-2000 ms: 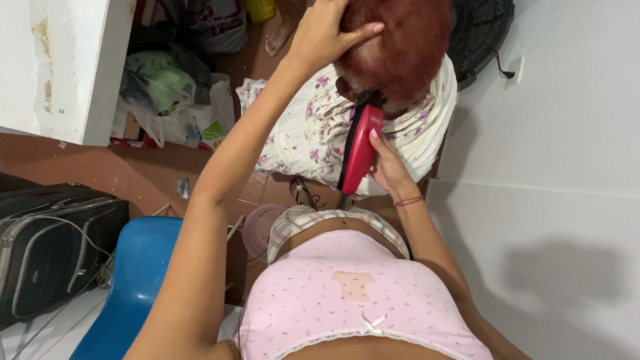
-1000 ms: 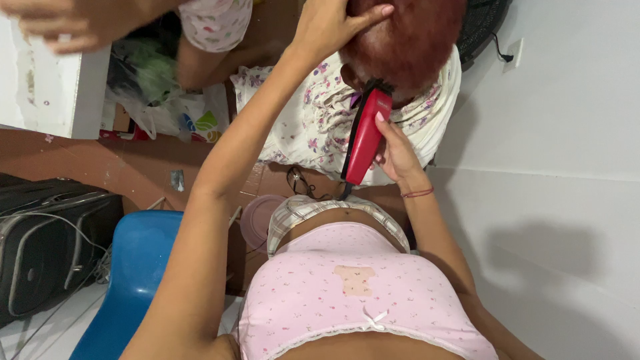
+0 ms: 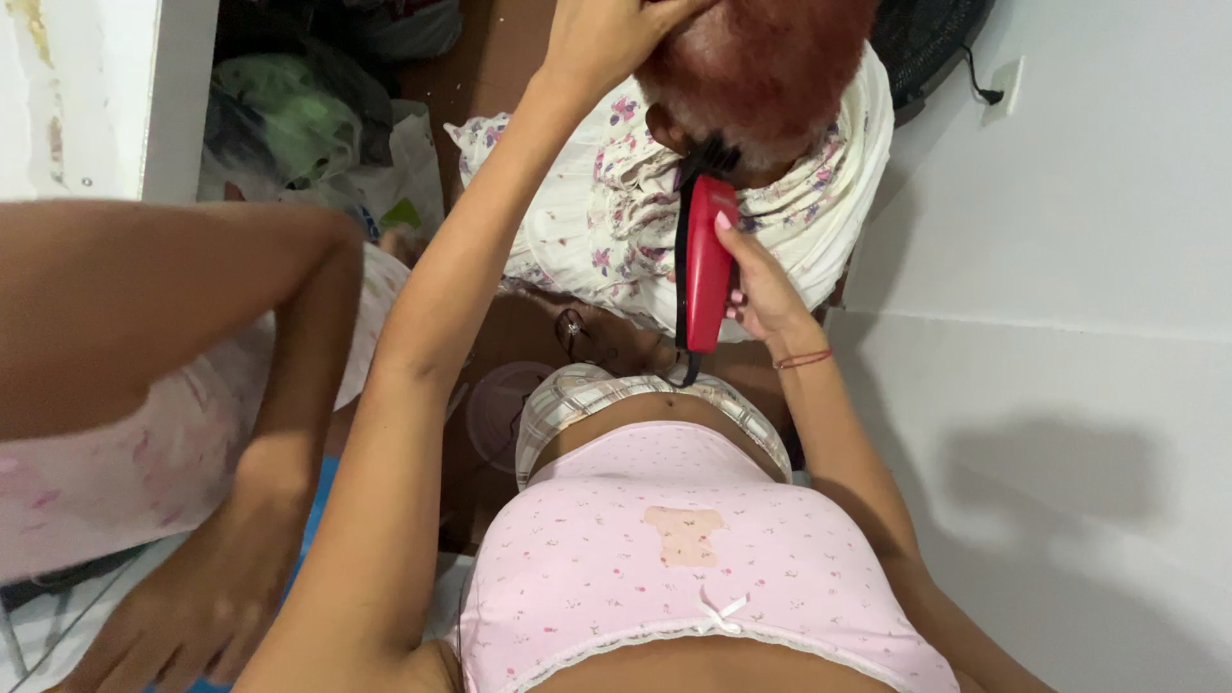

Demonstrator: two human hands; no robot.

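Note:
My right hand point(image 3: 767, 294) grips a red and black electric hair clipper point(image 3: 710, 260) from its right side, thumb along the body. The clipper's black comb guard point(image 3: 710, 159) touches the lower hairline of a seated person's head point(image 3: 760, 77), which has short reddish hair. My left hand point(image 3: 616, 38) rests on the upper left of that head, its fingers partly cut off by the frame's top edge; nothing is seen held in it. A white floral cloth point(image 3: 616, 221) drapes the person's shoulders and back. The clipper's cord hangs from its lower end.
Another person's arm point(image 3: 279, 385) reaches down at the left, over a blue plastic chair point(image 3: 322, 500). Plastic bags point(image 3: 298, 115) lie beside a white furniture panel point(image 3: 96, 96). At the upper right are a black fan point(image 3: 929, 48), a plugged wall outlet point(image 3: 1004, 91) and a white wall point(image 3: 1059, 241).
The other person has moved from the upper left to the lower left, close beside my left arm. The clipper stays in my right hand at the hairline, and my left hand stays on the head.

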